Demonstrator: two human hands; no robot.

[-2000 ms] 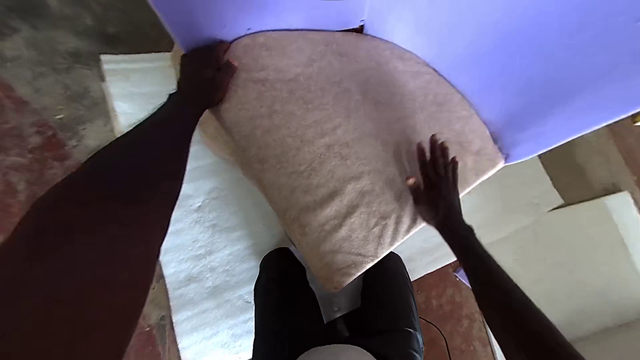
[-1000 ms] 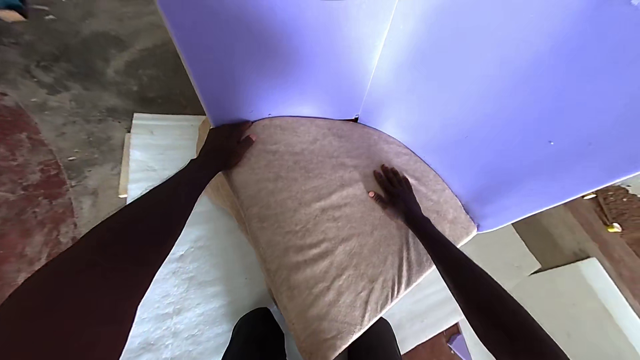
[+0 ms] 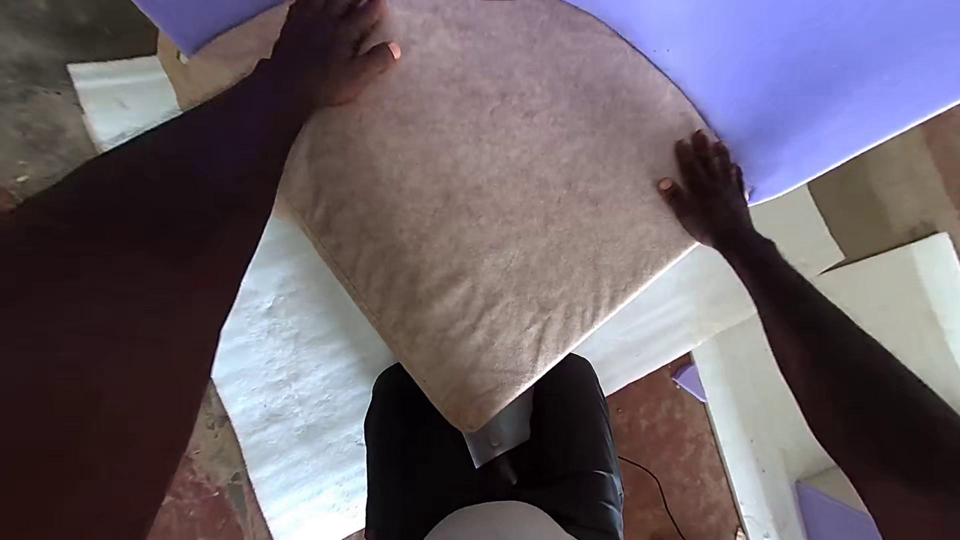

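Observation:
A wedge of beige fabric-covered padding (image 3: 495,195) lies before me, its pointed corner toward my lap and its curved edge against a purple panel (image 3: 810,82). My left hand (image 3: 337,52) rests on the upper left of the fabric, thumb spread, its fingertips partly cut off by the top of the view. My right hand (image 3: 705,187) lies flat near the right corner, fingers spread, close to where fabric and panel meet. Neither hand grips anything. Wrinkles run through the fabric near the lower corner.
White sheet material (image 3: 300,397) lies under the wedge. At the right are white boards (image 3: 885,322) and purple pieces (image 3: 832,514). A thin black cable (image 3: 652,480) crosses the reddish floor. My knees are below the wedge's corner.
My right hand has moved outward across the fabric to its right corner. My left hand has shifted from the left edge onto the fabric's top surface. The view has tilted down.

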